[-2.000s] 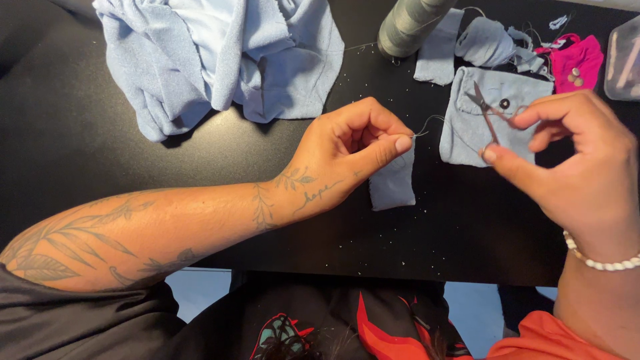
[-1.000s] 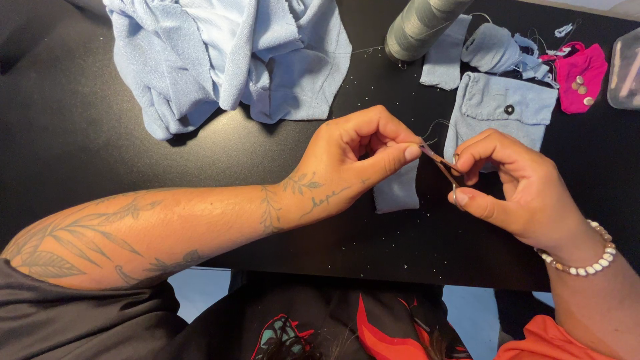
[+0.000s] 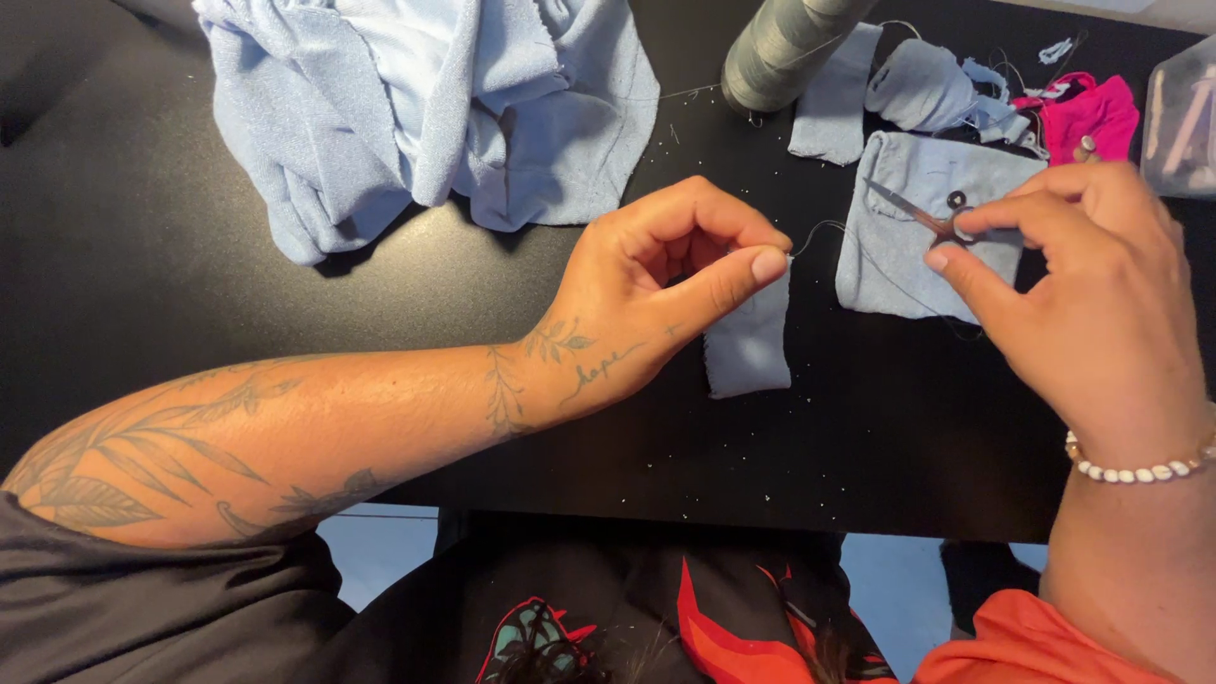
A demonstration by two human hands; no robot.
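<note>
My left hand (image 3: 665,285) pinches the end of a thin thread (image 3: 826,224) between thumb and forefinger; a needle cannot be made out. Under those fingertips lies a small light blue fabric strip (image 3: 749,344), partly covered by the hand. My right hand (image 3: 1092,285) holds small scissors (image 3: 936,222) by the handles, blades pointing up and left. They are over a light blue fabric pouch (image 3: 883,256) bearing a dark button (image 3: 957,199). The thread runs from the left fingertips across the pouch.
A large cone of grey-green thread (image 3: 784,57) stands at the top. Light blue cloth (image 3: 532,142) is heaped at upper left. Fabric strips (image 3: 836,104), a rolled piece (image 3: 920,85), pink fabric (image 3: 1092,119) and a clear plastic box (image 3: 1183,123) are at upper right on the black table (image 3: 570,475).
The scissors, at the left fingertips one second ago, have moved up and right with my right hand, back over the pouch. My left hand has stayed nearly in place.
</note>
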